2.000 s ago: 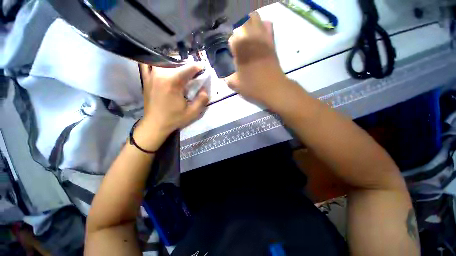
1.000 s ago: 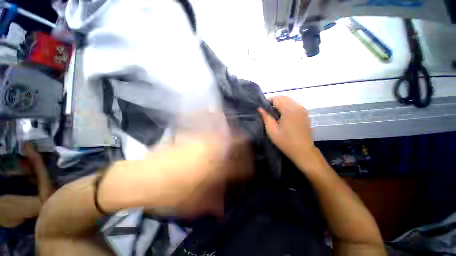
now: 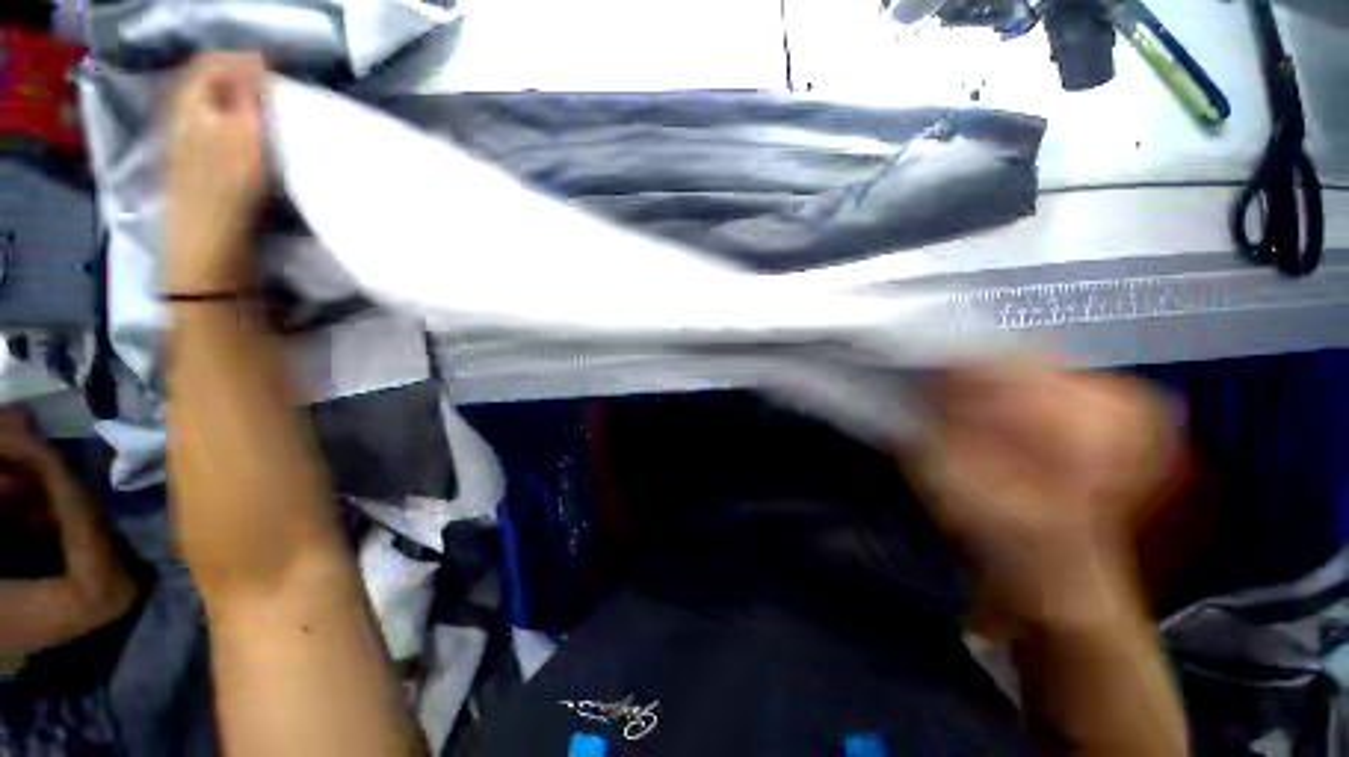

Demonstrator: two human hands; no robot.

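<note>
A white cloth piece [image 3: 503, 244] is stretched across the table front, from my left hand [image 3: 222, 133] at the upper left to my right hand [image 3: 1058, 444] at the lower right. My left hand is closed on its upper left end. My right hand is blurred and closed on its right end, in front of the table edge. A dark grey panel [image 3: 666, 163], sleeve-like, lies on the white table behind the white cloth. More light and dark grey garment cloth is bunched at the left.
Black shears [image 3: 1281, 200] and a yellow-green and blue tool [image 3: 1176, 67] lie at the right. Small machine parts [image 3: 1080, 37] show at the top. The ruled table edge [image 3: 1124, 303] runs across. Another person's arm [image 3: 59, 547] is at the far left.
My left hand has moved up and left, my right hand right and down. The white cloth has gone from bunched to stretched between them. The dark grey panel now lies on the table.
</note>
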